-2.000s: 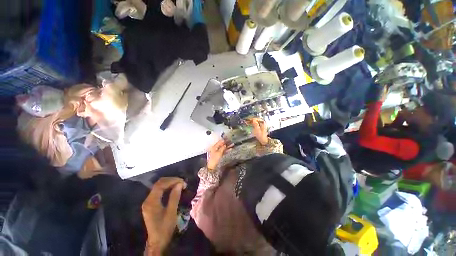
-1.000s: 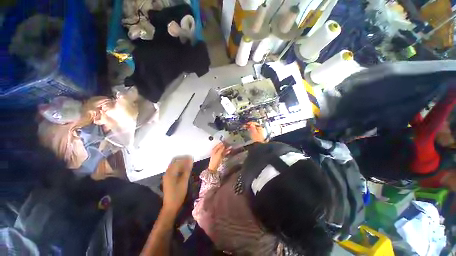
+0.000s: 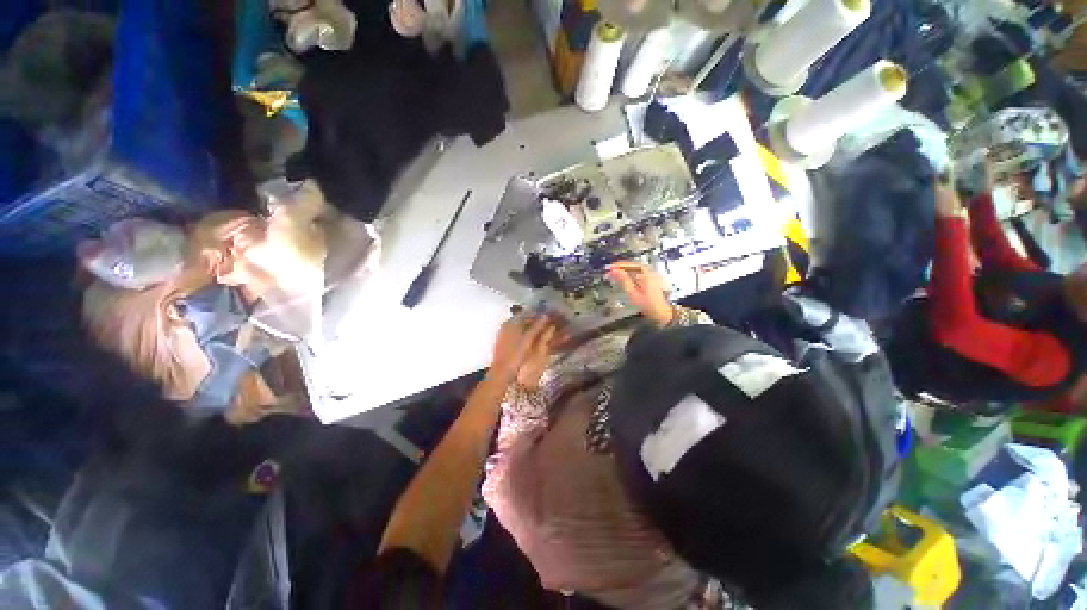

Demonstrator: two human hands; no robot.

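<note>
My left hand (image 3: pixel 513 346) reaches up from the bottom on a bare forearm. It is at the front edge of the white sewing table (image 3: pixel 370 346), against a seated person's hand. Its fingertips are small and blurred, so I cannot tell whether they hold anything. An overlock machine (image 3: pixel 626 197) with opened covers stands just beyond, its inner metal parts exposed. The seated person's other hand (image 3: pixel 644 290) is at these parts. A dark-handled screwdriver (image 3: pixel 420 284) lies on the table left of the machine. My right hand is not in view.
The seated person's dark-haired head (image 3: pixel 739 441) is at lower right. Dark cloth (image 3: pixel 381 107) hangs over the far table edge. Beige fabric (image 3: pixel 268 256) lies at left, near a blue crate (image 3: pixel 143 155). White thread cones (image 3: pixel 834 107) stand behind the machine. A red-sleeved person is at right.
My left hand has moved up and right from below the table edge to beside the seated person's hand. The seated person's hands stay at the machine. The view has shifted slightly.
</note>
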